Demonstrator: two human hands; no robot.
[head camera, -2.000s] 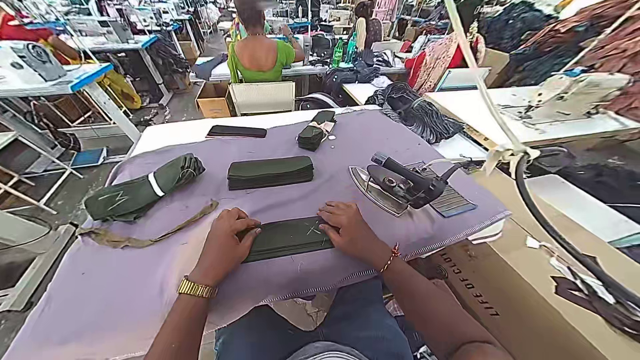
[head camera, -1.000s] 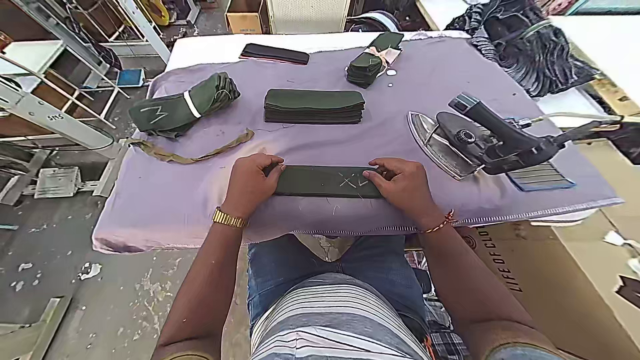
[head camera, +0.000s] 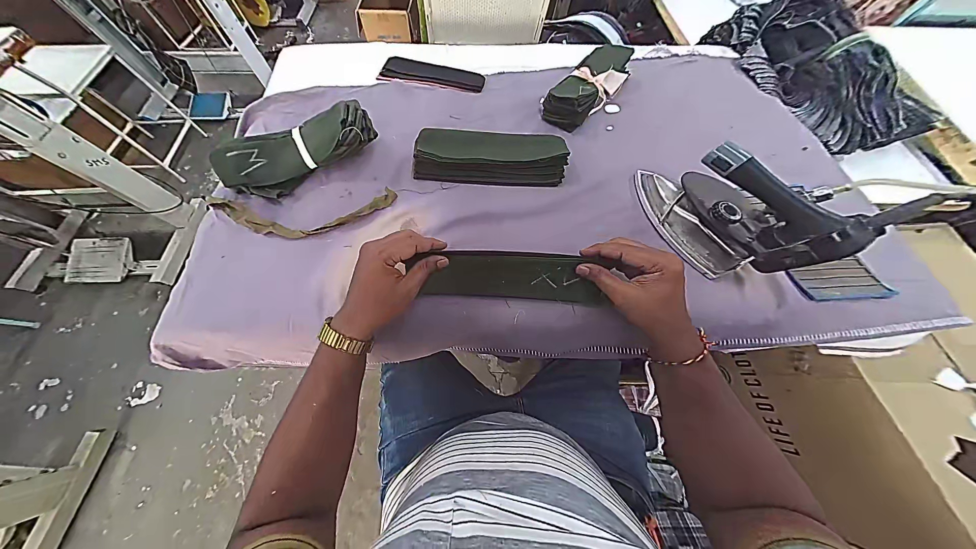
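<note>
A dark green folded fabric strip (head camera: 496, 276) with chalk marks lies along the near side of the purple cloth (head camera: 305, 328). Its left end is pinched between thumb and fingers of my left hand (head camera: 393, 278). My right hand (head camera: 644, 286) grips the other end the same way. Just beyond the strip sits a neat stack of dark green fabric pieces (head camera: 492, 156). To the right of my right hand, a black electric iron (head camera: 762, 213) rests on the cloth, its metal soleplate partly showing, beside a ribbed pad (head camera: 842, 278).
A chalk-marked green bundle (head camera: 282, 152) with a white band lies left, above a loose brown strip (head camera: 305, 229). Farther back are a black folded piece (head camera: 431, 74) and a tied green bundle (head camera: 583, 88). Dark garments (head camera: 831, 76) are heaped at the back right; a cardboard box (head camera: 808, 427) stands below right.
The view has tilted down strongly since the oldest frame. Both hands stay on the ends of the green strip throughout, and its chalk marks now show more plainly.
</note>
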